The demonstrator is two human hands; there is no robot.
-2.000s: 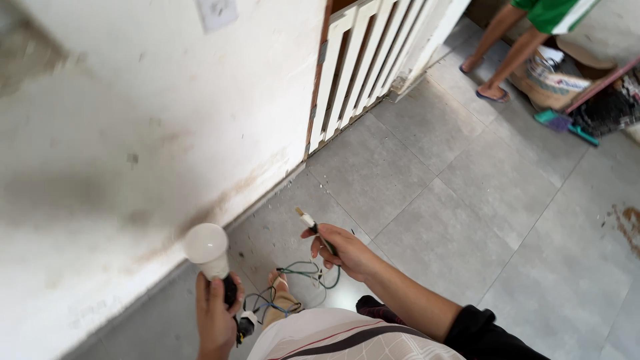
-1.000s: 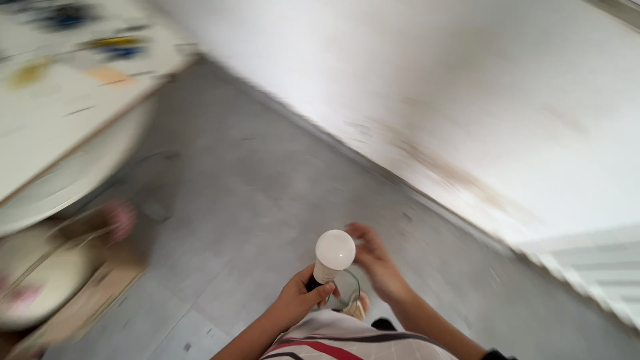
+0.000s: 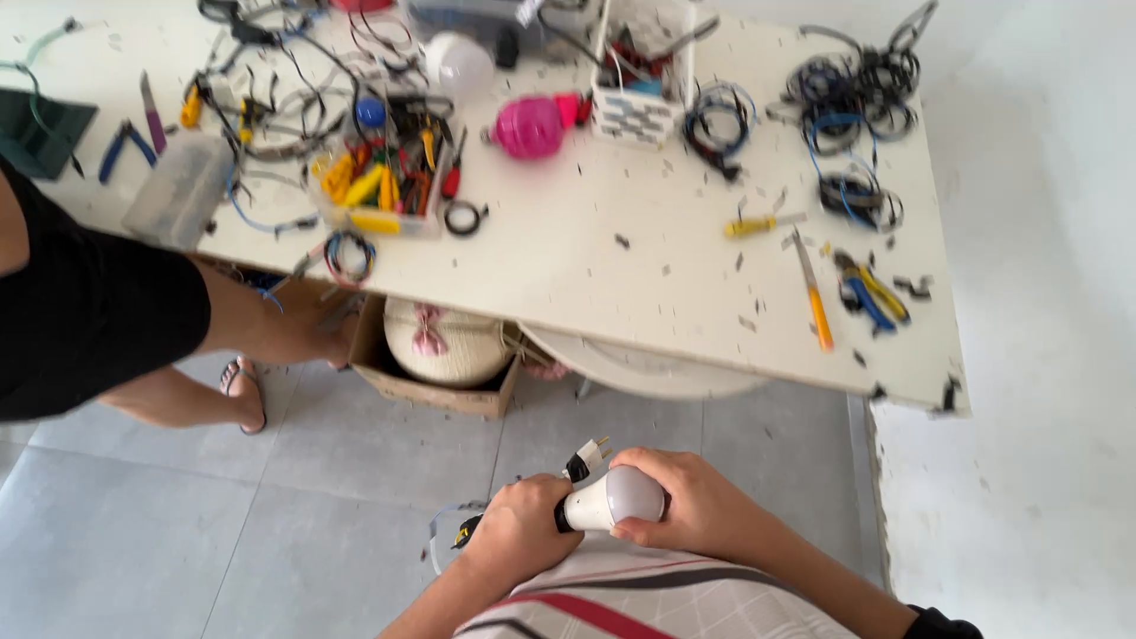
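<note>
A white LED light bulb (image 3: pixel 612 500) lies sideways between my hands, close to my body. My left hand (image 3: pixel 528 524) is closed around the black lamp socket (image 3: pixel 562 515) at its base, much of which the fingers hide. The fingers and thumb of my right hand (image 3: pixel 679 497) hold the bulb's round dome. A white and black plug (image 3: pixel 587 459) with metal pins sticks up just beyond my left hand. Thin wires (image 3: pixel 448 524) and a black and yellow part (image 3: pixel 466 531) hang to the left of that hand.
Ahead stands a white table (image 3: pixel 568 257) with a tool box (image 3: pixel 382 191), coiled wires (image 3: pixel 717 124), a screwdriver (image 3: pixel 754 226), an orange-handled knife (image 3: pixel 815 302) and pliers (image 3: pixel 870 293). A cardboard box (image 3: pixel 435 390) is under its edge. Another person (image 3: pixel 98 302) stands at left; a wall (image 3: pixel 1038 355) rises at right.
The view has swung from the wall and floor to the table. My right hand, which held a plug two seconds ago and was beside the bulb one second ago, is now on the bulb's dome.
</note>
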